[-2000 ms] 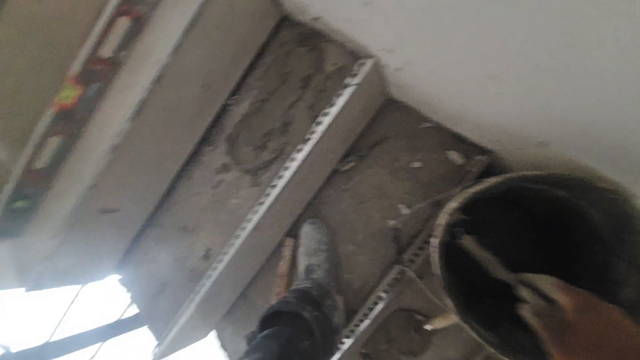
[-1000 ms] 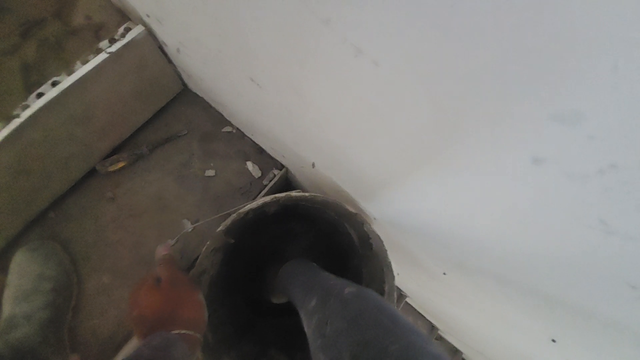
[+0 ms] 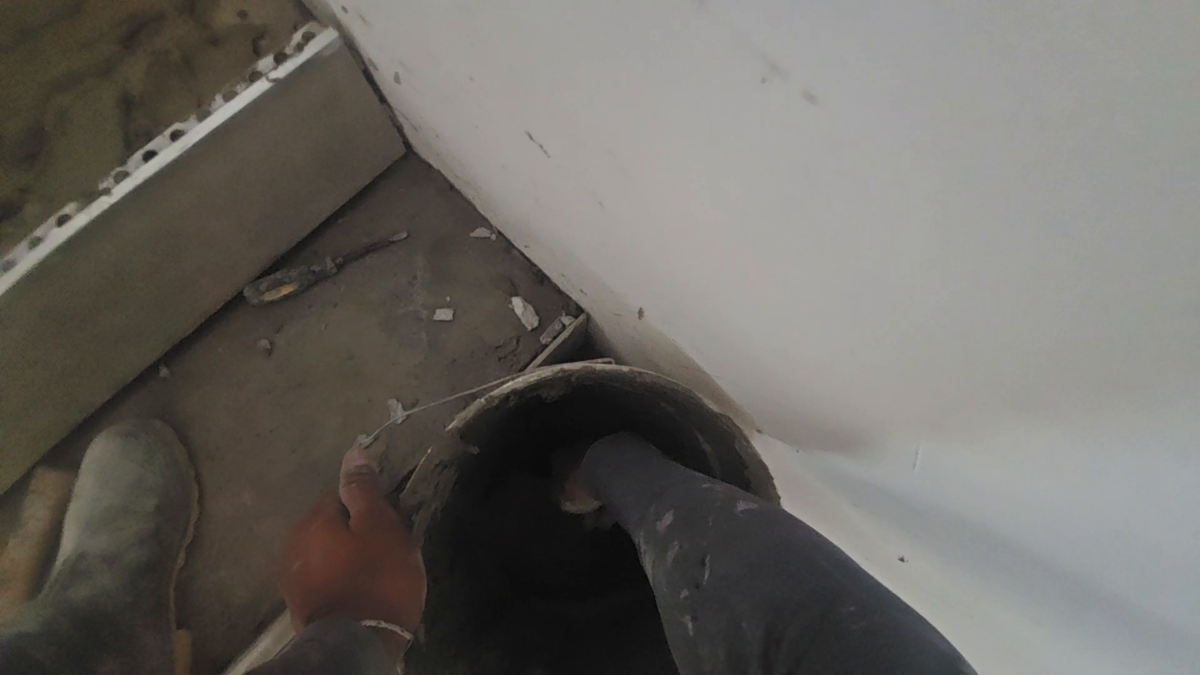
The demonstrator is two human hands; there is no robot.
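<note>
A round bucket (image 3: 600, 375) with a mortar-crusted rim stands at the lower centre, its inside dark. My right arm, in a dark splattered sleeve (image 3: 741, 544), reaches down into it; only part of my right hand (image 3: 579, 492) shows, and whether it holds anything is hidden in shadow. Left of the bucket, my left hand (image 3: 354, 553) is beside the rim, its finger pointing at the end of the bucket's thin wire handle (image 3: 450, 397). Whether the fingers grip the wire cannot be told.
A tiled stair riser (image 3: 206, 178) with a perforated white edge trim (image 3: 155, 155) rises at the left. On the dusty tread lie a dirty screwdriver-like tool (image 3: 291, 281) and tile chips (image 3: 524, 313). A boot (image 3: 131, 506) is at lower left, a white wall (image 3: 844, 234) at right.
The view has swung toward the wall and bucket since two seconds ago. A hand held a tool over the bucket then; now my right arm is down inside it. My left hand has come into view.
</note>
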